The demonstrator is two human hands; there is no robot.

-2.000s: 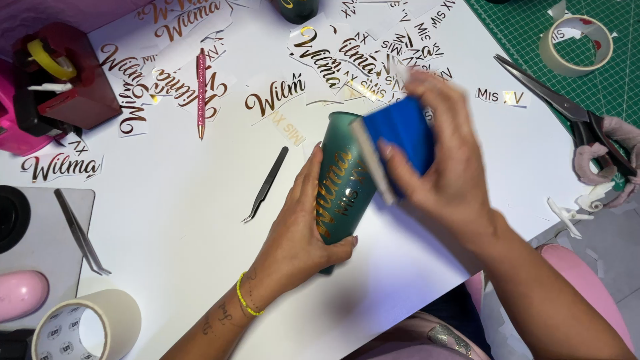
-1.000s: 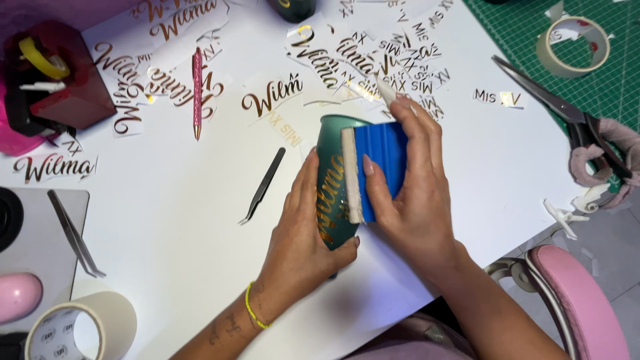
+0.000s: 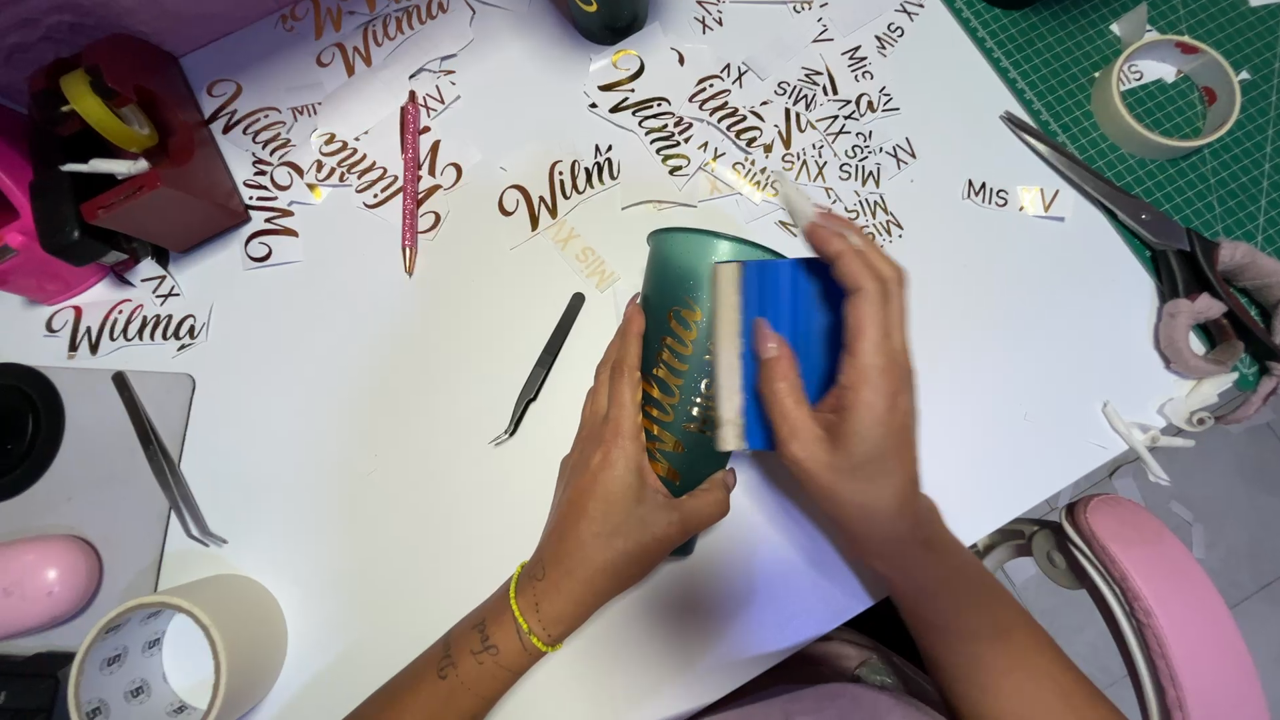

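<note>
A green tumbler (image 3: pixel 690 270) with gold lettering along its side lies tilted in my left hand (image 3: pixel 620 470), the fingers wrapped round its left side and the thumb at its lower end. My right hand (image 3: pixel 850 390) grips a blue squeegee (image 3: pixel 795 320), whose pale felt edge is against or just over the tumbler's right side, beside the lettering. The squeegee covers part of the smaller lettering. Left of the tumbler, black bent-tip tweezers (image 3: pixel 545 370) lie on the white table.
Cut vinyl lettering pieces (image 3: pixel 640 120) are strewn along the back, near a pink glitter pen (image 3: pixel 410 185). Scissors (image 3: pixel 1140 210) and a tape roll (image 3: pixel 1165 95) lie right. At left are metal tweezers (image 3: pixel 165 460), a wide tape roll (image 3: pixel 240 640) and a dark red holder (image 3: pixel 165 170).
The squeegee, angled and slightly above the tumbler's side two seconds ago, now stands more upright in view along its right side. My left hand has kept its hold on the tumbler.
</note>
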